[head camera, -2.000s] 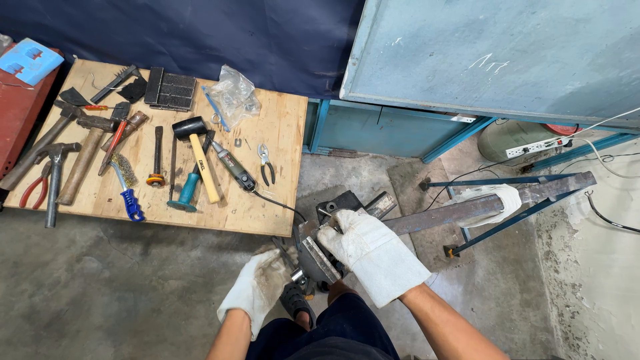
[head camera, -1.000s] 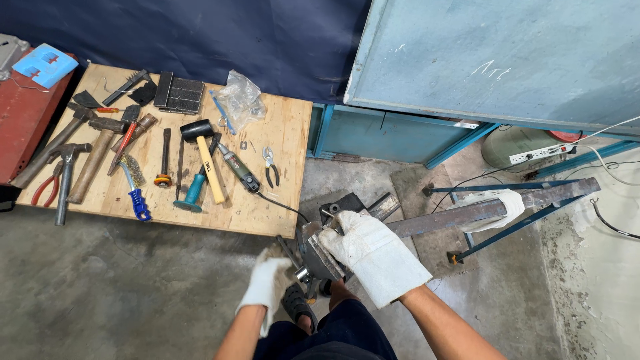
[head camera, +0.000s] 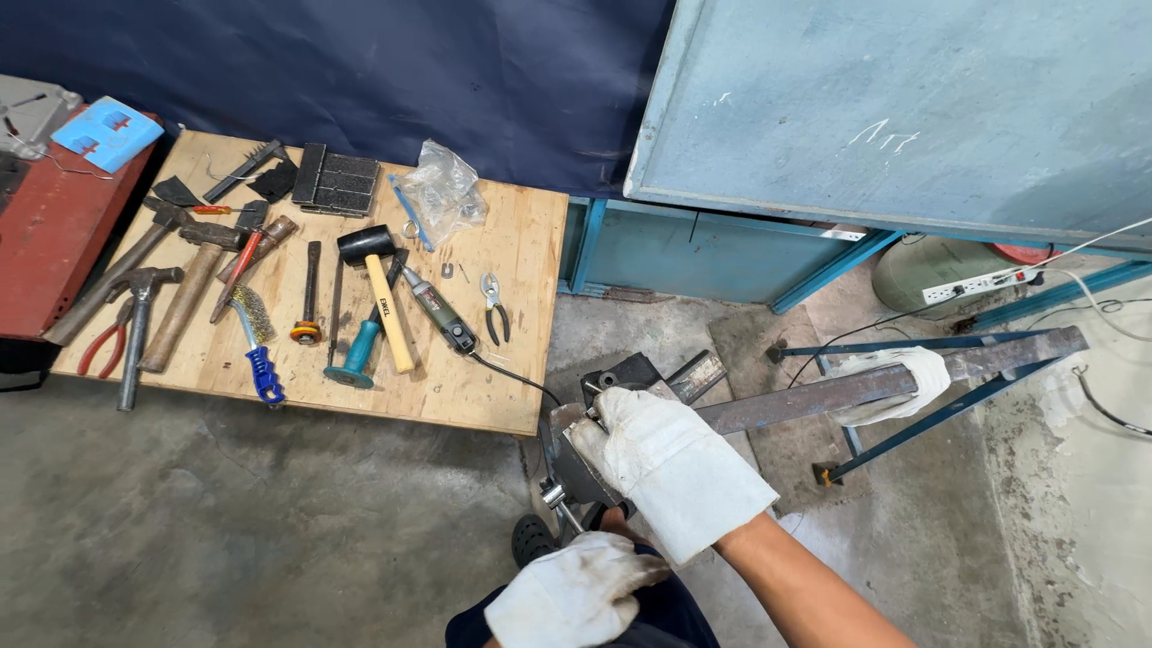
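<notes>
A bench vise (head camera: 576, 463) stands just in front of my legs, beside a long rusty steel beam (head camera: 810, 396). My right hand (head camera: 670, 463), in a white work glove, lies over the top of the vise with its fingertips at the jaws; a small metal part (head camera: 594, 387) shows beside them, and whether the fingers grip it is hidden. Below the vise is my left hand (head camera: 576, 589), gloved too, its fingers pointing right. The steel vise handle (head camera: 562, 506) reaches down to this glove; whether the hand touches it is unclear.
On the wooden table (head camera: 486, 387) lie a rubber mallet (head camera: 382, 297), a rotary tool (head camera: 439, 310), pliers (head camera: 495, 308), a wire brush (head camera: 256, 342) and several hammers. A blue metal stand (head camera: 936, 418) is under the beam. A power strip (head camera: 981, 283) sits by a gas cylinder (head camera: 927, 274).
My left hand has moved from the left side of the vise to below it, nearer my legs. My right hand has stayed at the jaws. The vise handle has turned.
</notes>
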